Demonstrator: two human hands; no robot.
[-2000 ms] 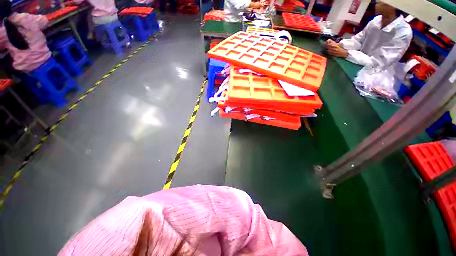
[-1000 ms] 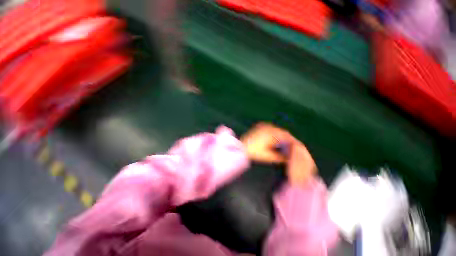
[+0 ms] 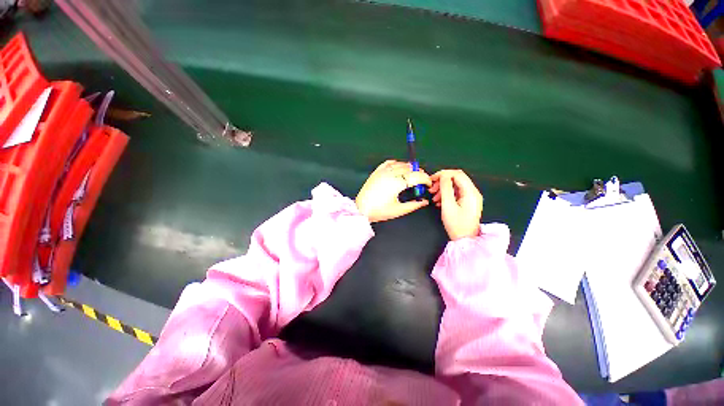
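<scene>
A blue and dark pen (image 3: pixel 411 149) points away from me over the dark green bench. My left hand (image 3: pixel 391 193) is around its lower part, with the tip end sticking out past the fingers. My right hand (image 3: pixel 459 202) is just right of it, fingers curled, its fingertips close to the pen's lower end; whether they touch the pen cannot be told. Both hands come out of pink striped sleeves.
A clipboard (image 3: pixel 633 190) with white papers (image 3: pixel 615 238) lies to the right, a calculator (image 3: pixel 675 284) on them. Stacked orange-red trays (image 3: pixel 99 170) stand at the left, more trays (image 3: pixel 635 36) at the far right. A metal upright (image 3: pixel 159 71) stands on the far left side beside the green belt (image 3: pixel 476 111).
The view has swung right and down from the aisle and left tray stack to the bench before me. Both hands and the pen now show clearly; the clipboard and calculator have come into view.
</scene>
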